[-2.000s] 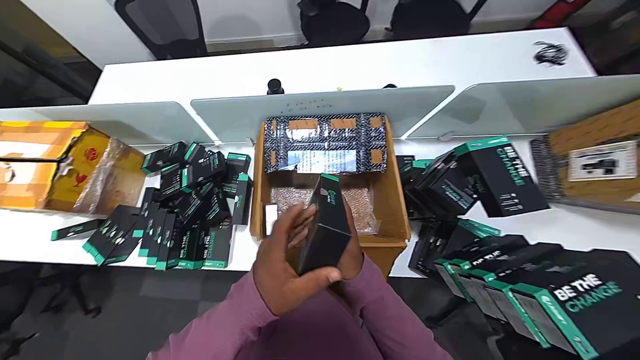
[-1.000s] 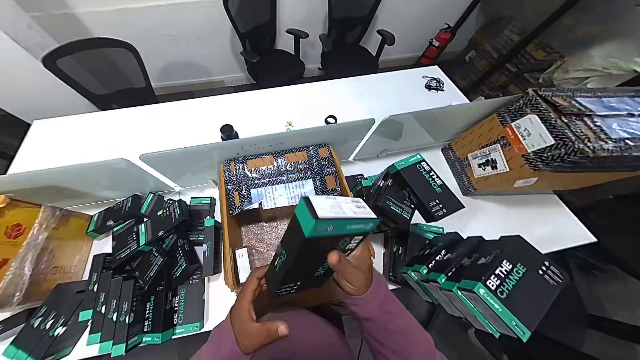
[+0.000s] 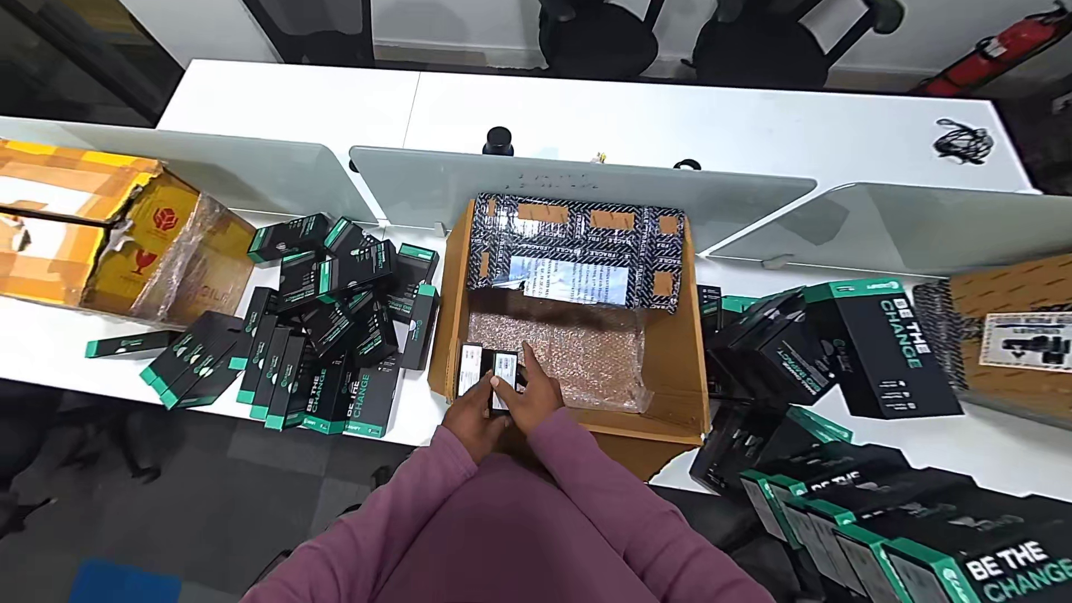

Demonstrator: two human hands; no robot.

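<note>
An open cardboard carton [image 3: 691, 360] stands before me, lined with bubble wrap [image 3: 578, 347], its far flap covered in printed tape. Low at its left side, both hands hold a black product box [image 3: 505, 368] upright, its white-labelled end facing up. My left hand [image 3: 476, 423] grips its left and near side; my right hand [image 3: 532, 394] is on its right side, with the index finger stretched out. Touching or close beside it on the left, another box with a white label [image 3: 470, 368] stands in the carton's corner. The lower parts of both boxes are hidden.
Black-and-green boxes [image 3: 360, 268] lie piled left of the carton. More black boxes [image 3: 888, 360] stand at the right, with a row [image 3: 946, 536] nearer me. A taped yellow carton [image 3: 126, 234] is far left, another carton [image 3: 1005, 293] far right. Glass dividers [image 3: 578, 172] run behind.
The black box, earlier held up and tilted above the carton, is now down inside its near left corner, end up. Both hands have gone down with it. The view has shifted.
</note>
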